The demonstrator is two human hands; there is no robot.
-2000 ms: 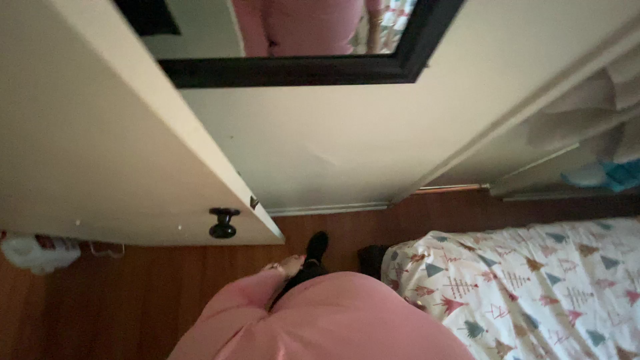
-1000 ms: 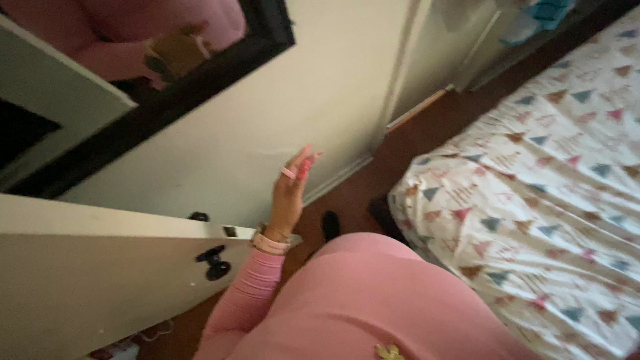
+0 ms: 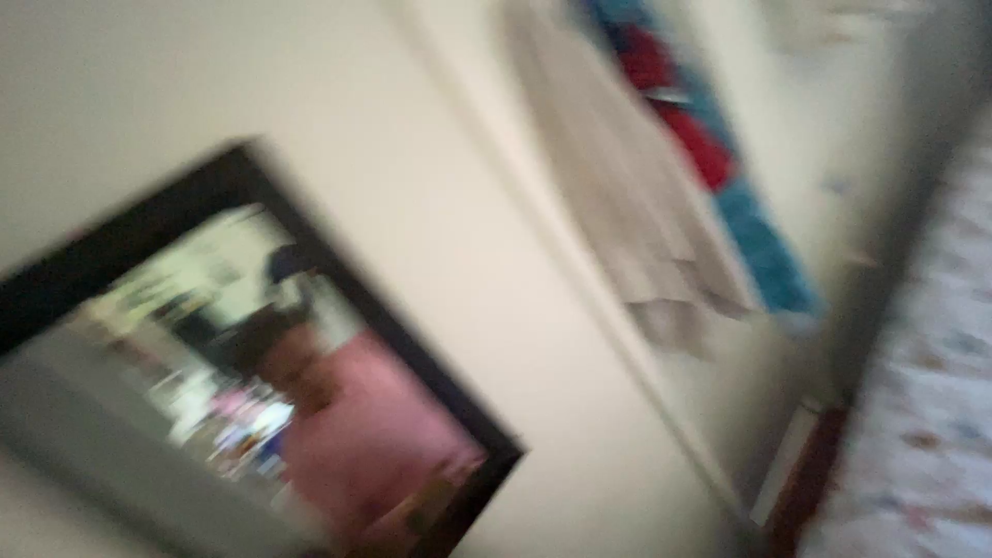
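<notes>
Neither of my hands shows directly in the blurred head view. A black-framed mirror (image 3: 387, 298) hangs tilted in the view at the lower left. Its glass reflects a person in a pink top and a cluttered room behind. At the reflection's lower edge is something brownish, too blurred to make out. Right of the mirror, beyond a vertical trim strip, hang a beige cloth (image 3: 612, 170) and a blue and red cloth (image 3: 763, 232).
A bed with a patterned white cover (image 3: 914, 434) runs along the right edge. Between it and the pale wall (image 3: 434, 256) a strip of reddish-brown floor (image 3: 810, 473) shows.
The view has swung up toward the mirror and hanging cloths. The hand with a wristband, seen one second ago near the door's edge, is out of view, as are the door knob and the shoe.
</notes>
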